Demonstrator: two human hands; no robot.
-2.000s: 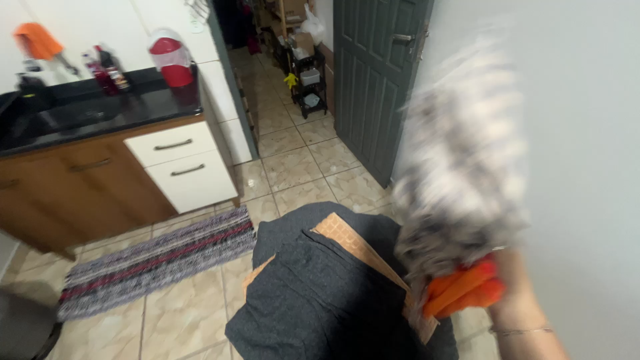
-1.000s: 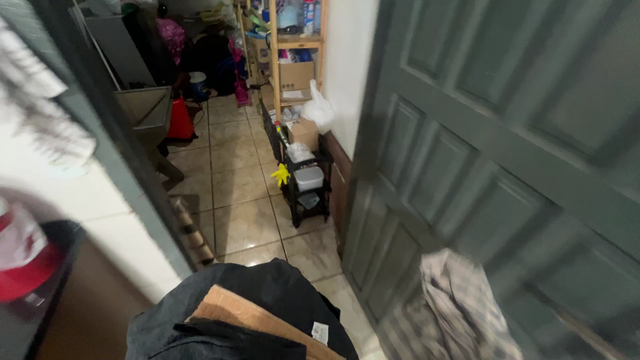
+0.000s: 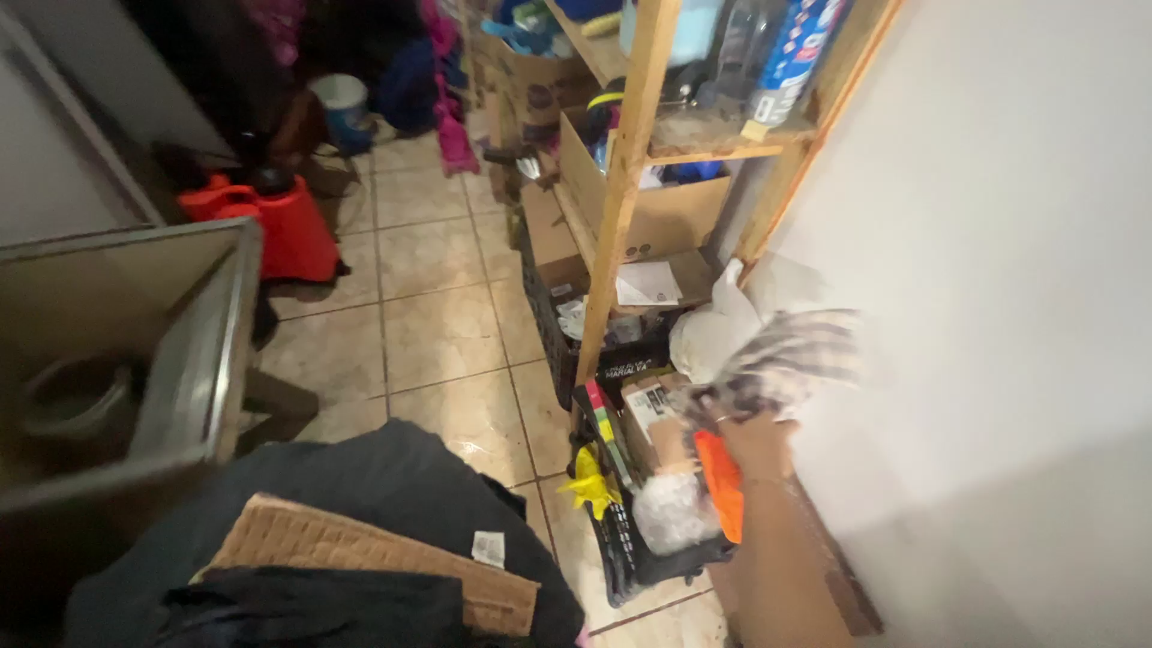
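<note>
My right hand (image 3: 751,445) grips a bunched plaid cloth (image 3: 796,360) and an orange cloth (image 3: 722,486), held over the crates by the right wall. Motion blurs the hand and the plaid cloth. At the bottom left lies dark fabric (image 3: 342,477) with a white tag (image 3: 489,547), close to my body. A tan waffle-patterned piece (image 3: 360,558), its material unclear, lies on the fabric, partly under a black folded cloth (image 3: 315,603). My left hand is not in view.
A laundry sink (image 3: 236,342) stands at left, with a red container (image 3: 297,229) behind it. Wooden shelving (image 3: 630,180) with cardboard boxes rises at right. Below are a black crate (image 3: 616,558), a yellow glove-like item (image 3: 589,481) and a white plastic bag (image 3: 711,337).
The view has moved from the kitchen through the doorway into the storage area. The plaid and orange cloths remain with my right hand, and the dark fabric has come along in front of me.
</note>
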